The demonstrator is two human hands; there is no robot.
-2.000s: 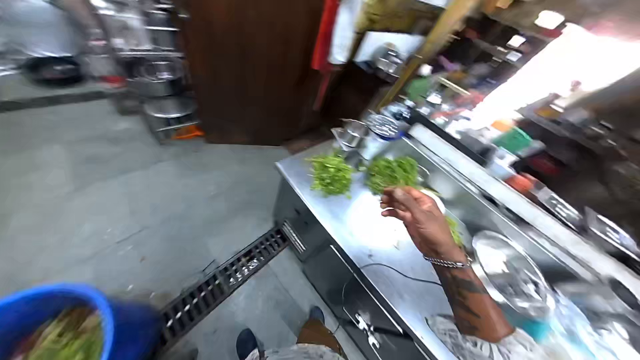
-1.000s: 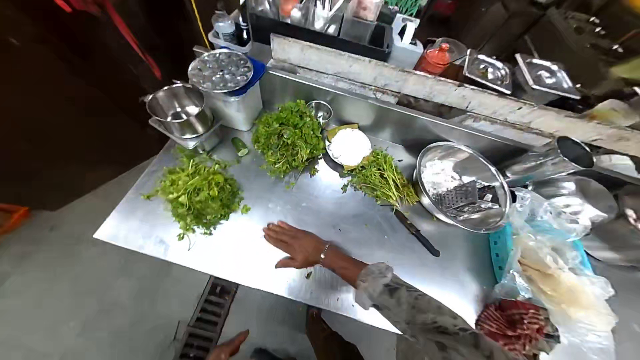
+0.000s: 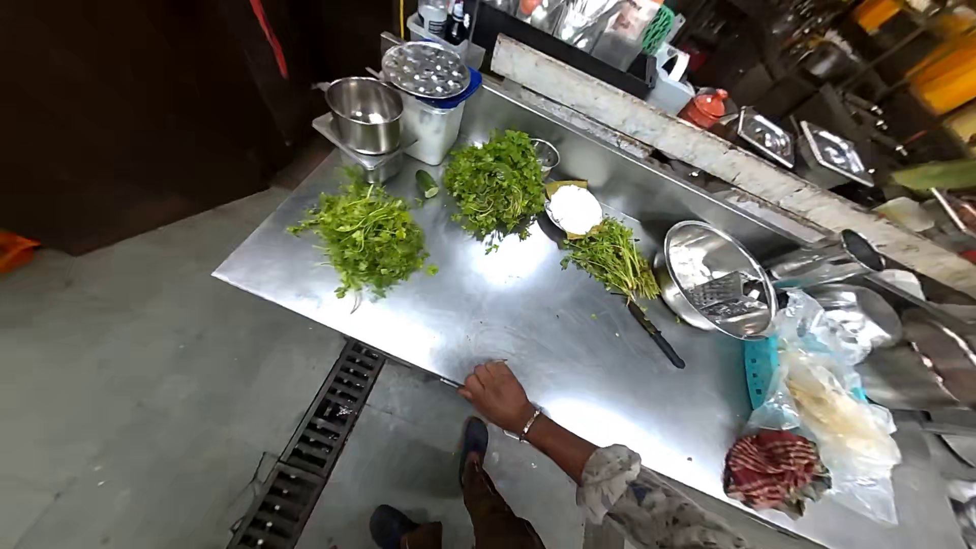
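Observation:
My right hand [image 3: 496, 393] rests with curled fingers at the front edge of a steel worktop [image 3: 534, 328]; whether something small is in it cannot be told. My left hand is out of view. Two heaps of leafy green herbs lie on the worktop, one near its left end [image 3: 370, 236] and one farther back [image 3: 496, 183]. A cut piece of cucumber [image 3: 426, 184] lies between them. To their right are a bowl of white food [image 3: 574, 210] and a bunch of herb stems [image 3: 614, 259]. A black-handled knife [image 3: 657, 335] touches the stems.
A steel pot [image 3: 366, 114] and a lidded white container [image 3: 435, 130] stand at the back left. At right are a steel bowl [image 3: 717, 278] holding a grater [image 3: 720, 297], a turquoise basket [image 3: 760, 370], plastic bags [image 3: 839, 419] and a checked cloth [image 3: 776, 469]. A drain grate [image 3: 305, 457] runs along the floor.
The view has swung strongly onto the worktop. My right hand was raised, then lay flat with spread fingers on the worktop; now it is curled at the front edge. My left hand has left view.

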